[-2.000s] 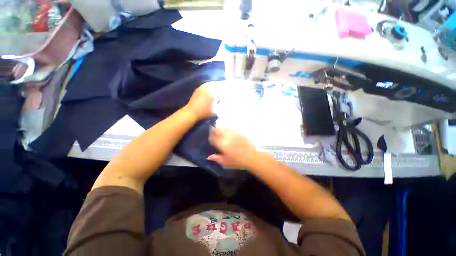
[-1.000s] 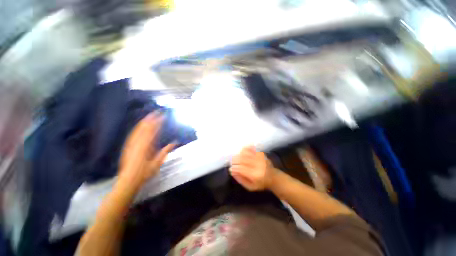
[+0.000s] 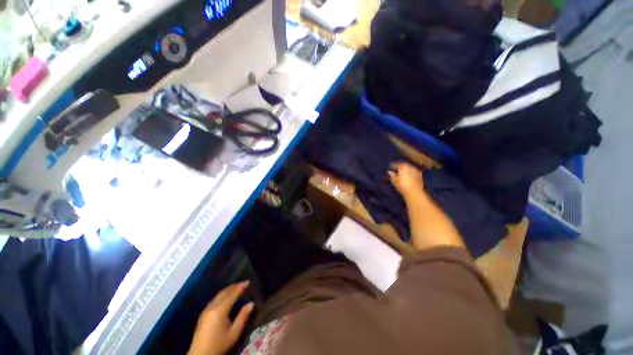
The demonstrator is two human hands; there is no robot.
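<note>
My right hand [image 3: 406, 177] is on dark navy cloth pieces [image 3: 444, 201] that lie over a cardboard surface to the right of the table, its fingertips closed on the cloth. My left hand [image 3: 223, 313] is at the table's front edge, low in the picture, with fingers apart and nothing seen in it. Navy cloth [image 3: 62, 284] lies at the left end of the white sewing table [image 3: 201, 225], near the bright light of the machine [image 3: 104, 41].
Black-handled shears [image 3: 274, 132] lie beside a black phone [image 3: 182, 142]. A blue crate [image 3: 555, 216] and a large dark cloth heap [image 3: 434, 62] with a white striped piece [image 3: 524, 73] stand at the right. A white sheet [image 3: 366, 253] lies near my lap.
The view has turned to the right, away from the needle area. My right hand has left the table edge and taken hold of navy cloth at the right. My left hand has left the work.
</note>
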